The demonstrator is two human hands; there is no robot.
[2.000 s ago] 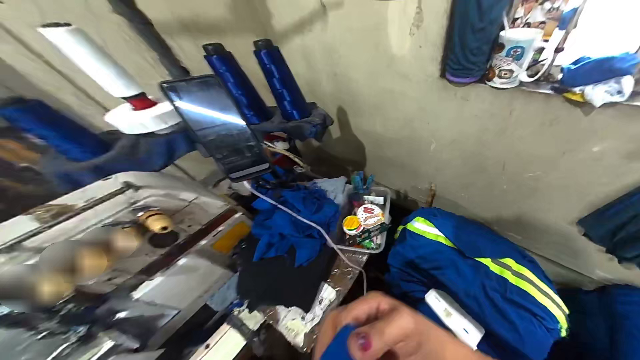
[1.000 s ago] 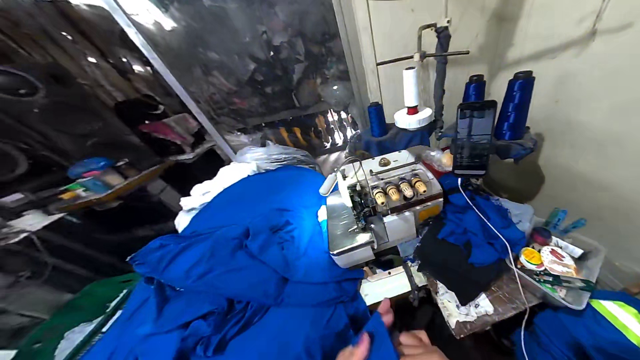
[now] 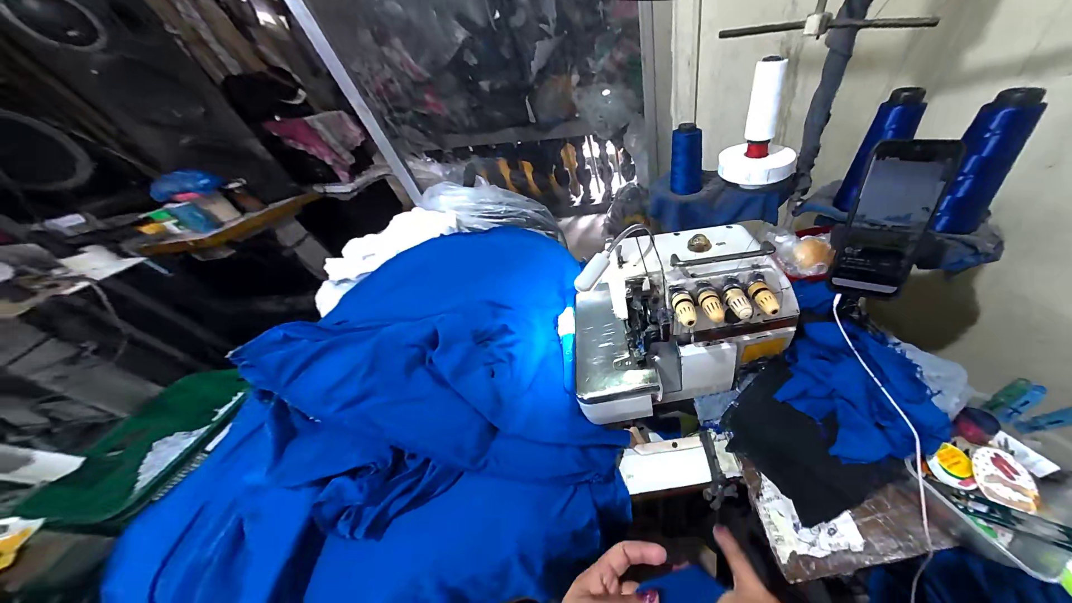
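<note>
At the bottom edge, my left hand (image 3: pixel 615 574) pinches a small piece of blue fabric (image 3: pixel 682 584) between thumb and fingers. My right hand (image 3: pixel 741 569) is at the fabric's right side, index finger extended upward; whether it grips the cloth is not clear. Above both hands stands an overlock sewing machine (image 3: pixel 703 360) with several tension dials (image 3: pixel 724 301) and a small lamp (image 3: pixel 592 272) lit over its left side. A large heap of blue fabric (image 3: pixel 402 394) lies left of the machine, reaching its plate.
Thread cones (image 3: pixel 988 159) and a phone (image 3: pixel 898 218) with a white cable stand behind the machine at right. Blue and black scraps (image 3: pixel 808 444) lie on a worn table corner (image 3: pixel 892 536), beside a plastic bin of small items (image 3: pixel 988 536). Green cloth (image 3: pixel 167 444) is at left.
The view has swung left from the wall to the machine and the blue heap. Since one second ago, my right index finger has extended away from the small blue piece.
</note>
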